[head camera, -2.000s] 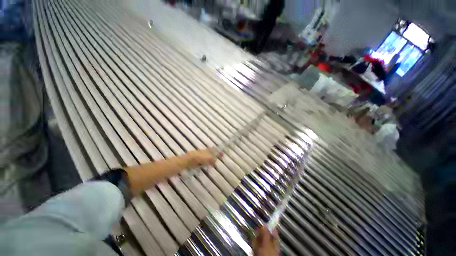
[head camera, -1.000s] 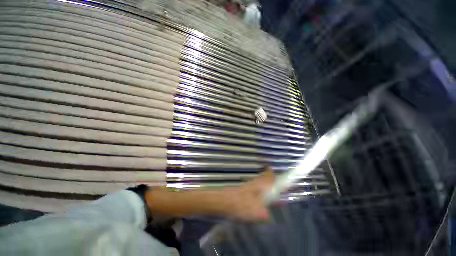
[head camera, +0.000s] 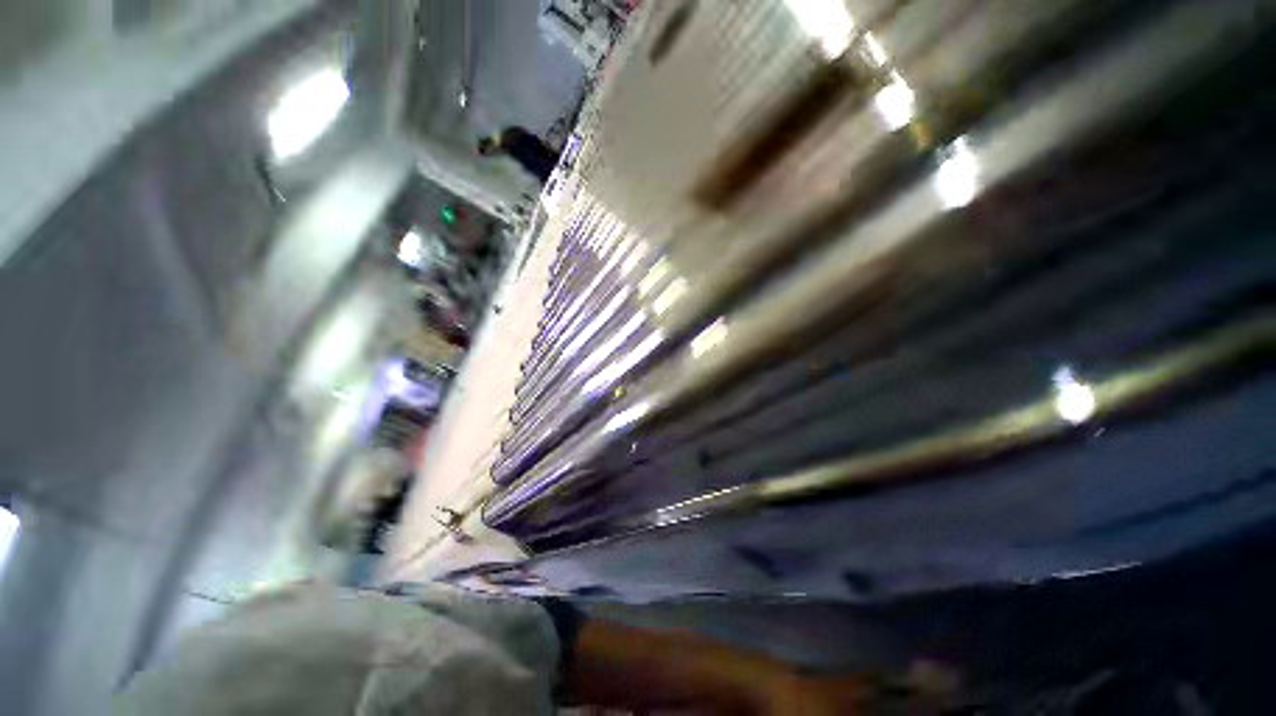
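The view is tilted and badly blurred. My left hand (head camera: 875, 688) is low at the bottom edge, blurred, beyond a pale sleeve and dark cuff. Its fingers and anything in them cannot be made out. My right hand is out of the picture. Shiny metal tubes (head camera: 595, 329) lie in parallel rows above my forearm, next to a pale surface (head camera: 483, 371). A small metal bit (head camera: 449, 522) sits on the pale surface's near end. The pronged frame cannot be made out.
A shiny edge rail (head camera: 840, 478) runs along the bed's side, above my forearm, with dull blue-grey material (head camera: 896, 539) below it. A person in dark clothing (head camera: 525, 151) is at the far end. Ceiling lights show at upper left.
The view has swung and tilted strongly. The pale bar held in my left hand a second ago no longer shows clearly. My left arm now lies along the bottom edge.
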